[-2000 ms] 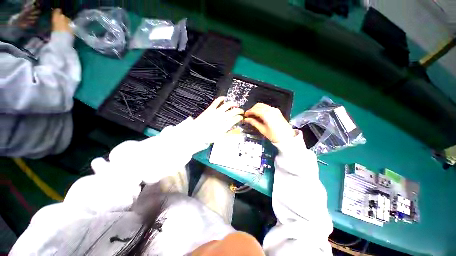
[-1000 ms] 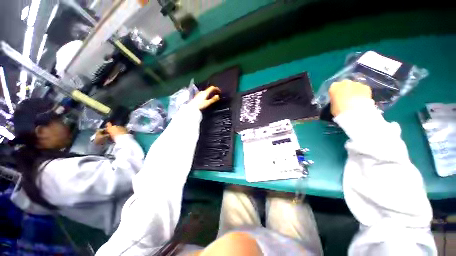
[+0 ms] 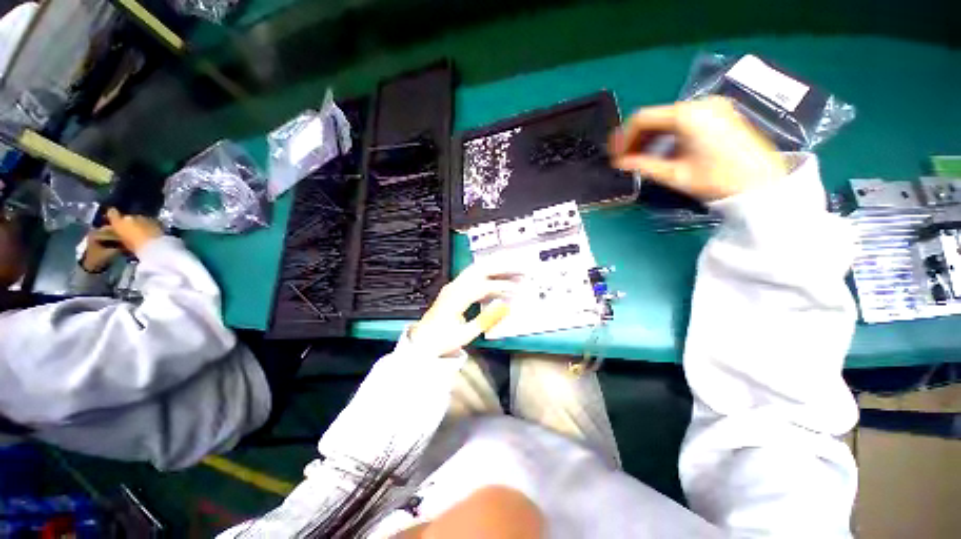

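Observation:
The silver-white fixture plate [image 3: 537,276] lies directly in front of me, with small blocks along its back edge and blue and dark pieces at its right edge. My left hand [image 3: 464,310] is at the plate's left edge, thumb and fingers apart, with nothing visible in it. My right hand [image 3: 701,147] is over the right edge of the small black tray [image 3: 548,202], slightly blurred, fingertips together; whether they hold a small part cannot be told. Silver parts [image 3: 488,168] lie loose in the tray's left half and black parts [image 3: 566,148] in its right half.
Two long black trays [image 3: 406,79] with thin dark rods stand left. A bag with dark contents [image 3: 775,90] lies behind my right hand. A second fixture [image 3: 896,268] is at the right. Clear bags [image 3: 214,190] lie far left, near another person's hands [image 3: 132,232].
My left hand has moved from the long trays to the fixture's left edge. My right hand has moved left from the bag to the small tray's edge. The view has shifted.

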